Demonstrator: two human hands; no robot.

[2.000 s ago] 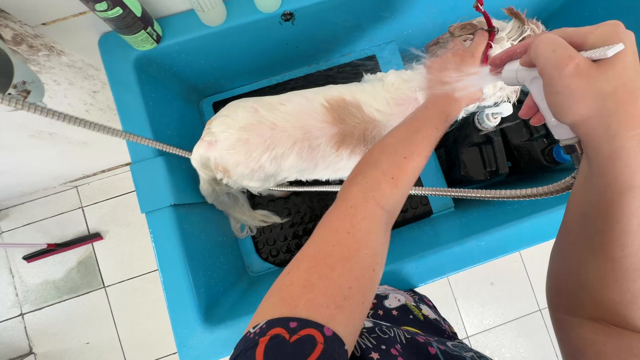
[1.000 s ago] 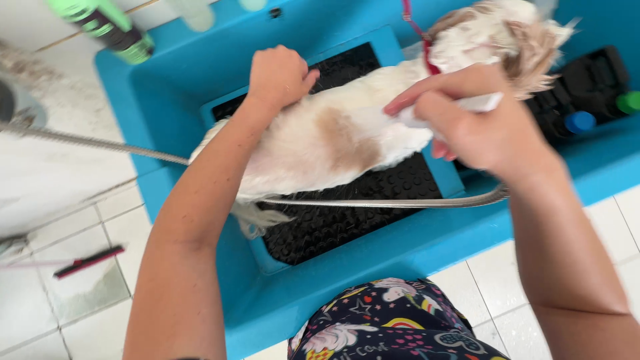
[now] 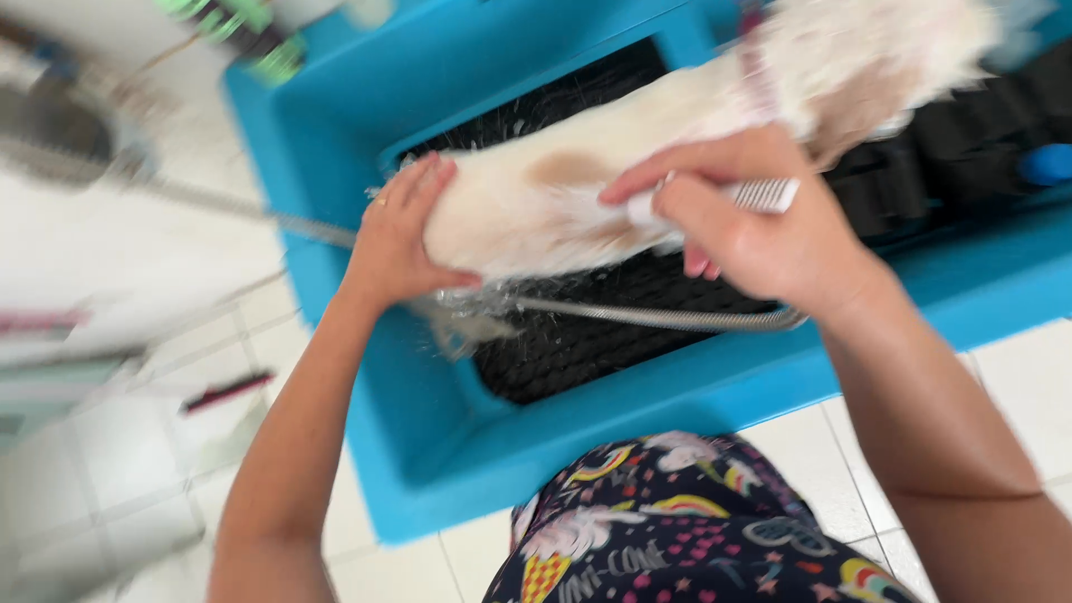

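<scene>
A wet white dog with tan patches stands in a blue plastic tub, its head toward the upper right. My left hand rests with spread fingers on the dog's rump. In my right hand is a white shower sprayer, held over the dog's flank, and water sprays onto the coat. A metal shower hose runs below the dog's belly. A red collar or leash is round its neck; the picture is blurred there. The tail hangs below my left wrist.
Dark bottles, one with a blue cap, lie in the tub's right end. A green and black bottle stands at the upper left rim. A black rubber mat lines the tub. A red and black squeegee is over the tiled floor.
My left hand has moved from the dog's neck to its back, then onto the rump. My right hand has brought the sprayer from the head area to the flank.
</scene>
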